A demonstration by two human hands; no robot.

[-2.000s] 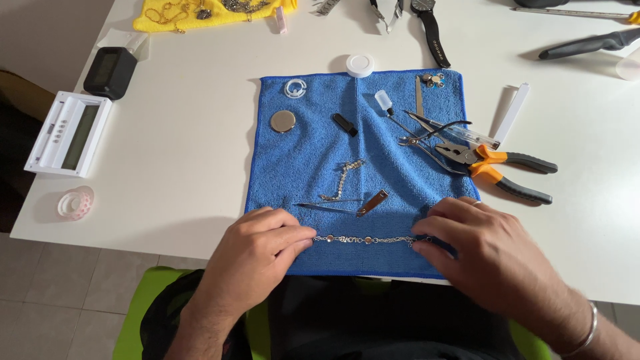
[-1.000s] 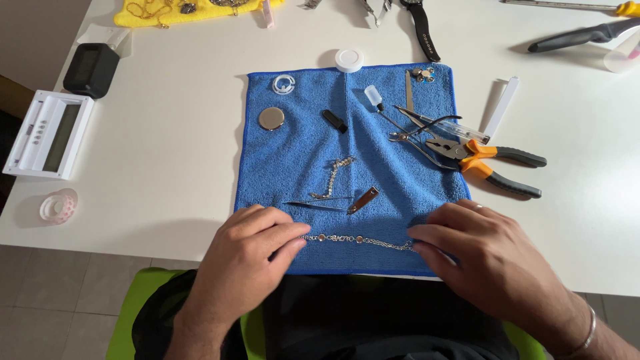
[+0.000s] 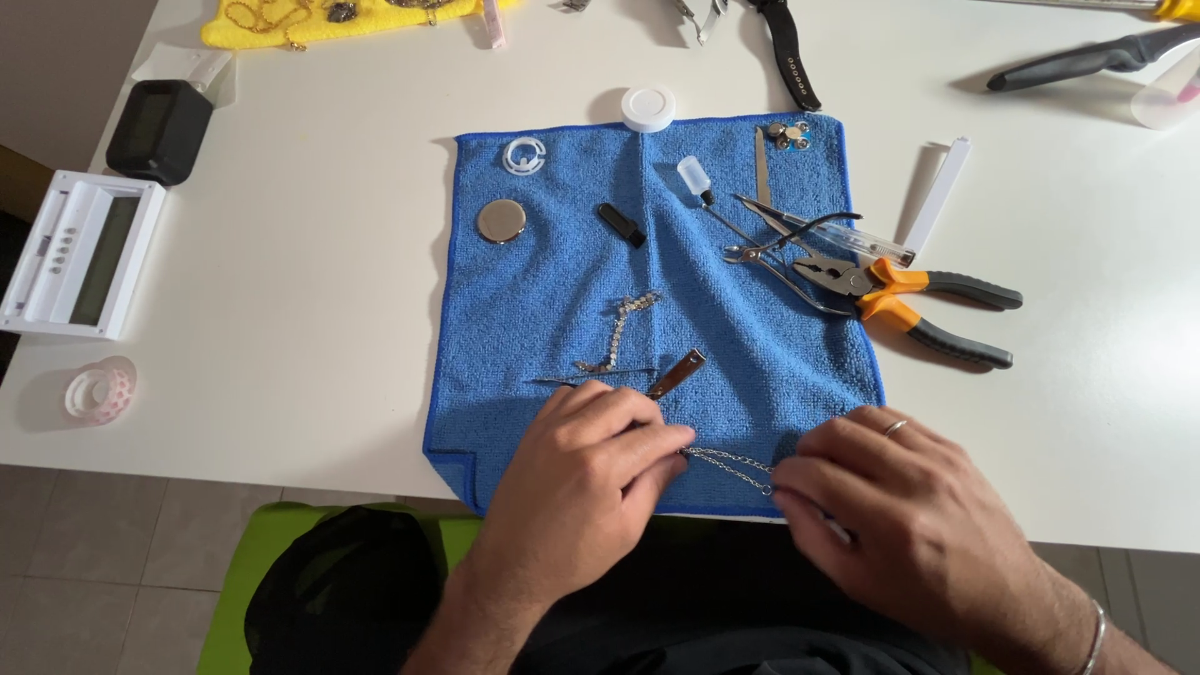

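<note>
Between my hands, over the front of a blue microfiber cloth (image 3: 553, 281), runs a silver chain (image 3: 736, 466). My left hand (image 3: 595, 473) grips it with thumb and forefinger, hiding the part within the fingers. At the chain's other end my right hand (image 3: 891, 520) pinches it near a small ring. Just beyond my left hand lie a nail clipper (image 3: 677, 373), thin tweezers (image 3: 619, 372) and a second, crumpled bracelet (image 3: 617, 328). Combination pliers with orange and black handles (image 3: 900, 291) rest beyond my right hand, beside small wire nippers (image 3: 750, 253).
On the cloth lie a round metal disc (image 3: 502, 221), a black cap (image 3: 622, 225) and a small bottle (image 3: 695, 178). A white lid (image 3: 648, 109) touches its back edge. At left are a white digital device (image 3: 84, 255) and a tape roll (image 3: 99, 391); a yellow cloth (image 3: 356, 26) lies behind.
My left hand has moved right, along the chain towards my right hand. The cloth's front left corner, covered by that hand before, now shows folded over.
</note>
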